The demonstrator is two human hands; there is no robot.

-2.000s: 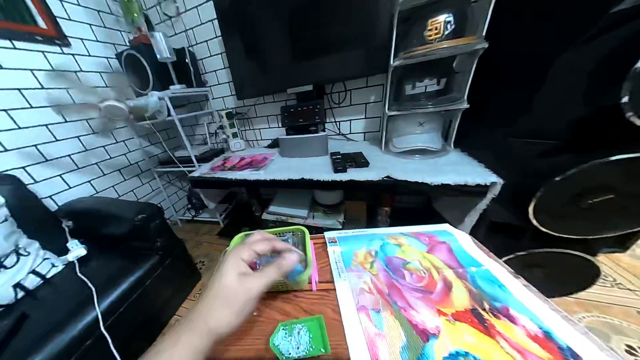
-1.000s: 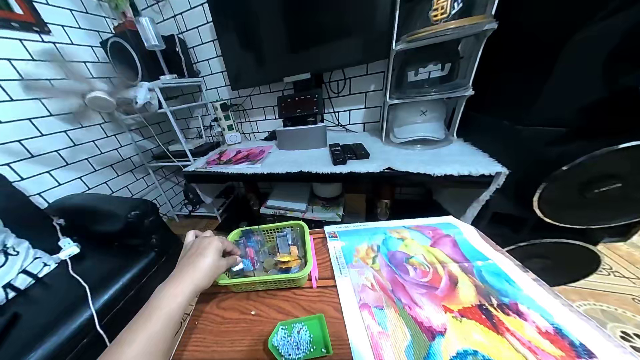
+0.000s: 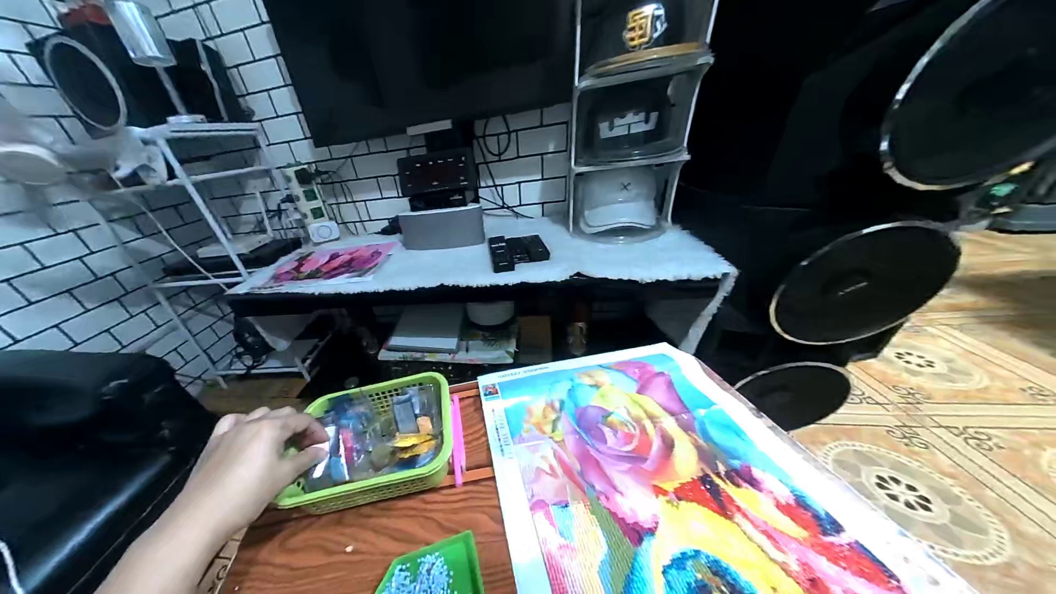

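Observation:
My left hand (image 3: 256, 454) is at the left rim of a green plastic basket (image 3: 450, 429), thumb and fingertips pinched over its edge. Something small and whitish shows at the fingertips, perhaps a small bag. Small clear bags of coloured beads (image 3: 363, 441) fill the basket. A pink pen-like stick (image 3: 458, 441) lies along the basket's right side. Nearer to me, a green tray (image 3: 468, 561) holds pale blue beads (image 3: 421, 575). To the right lies a diamond painting canvas of a multicoloured rose (image 3: 627, 445), its lower part covered in beads. My right hand is out of view.
The wooden table (image 3: 330, 553) carries all of these. Behind it stands a desk with a white furry cover (image 3: 610, 256), holding remote controls (image 3: 516, 251), a grey speaker (image 3: 443, 228) and cap cases. A black armchair (image 3: 91, 437) is at the left, large speakers (image 3: 866, 283) at the right.
My left hand was blurred over the basket's near part two seconds ago. It has moved left to the basket's left rim, uncovering the bags inside.

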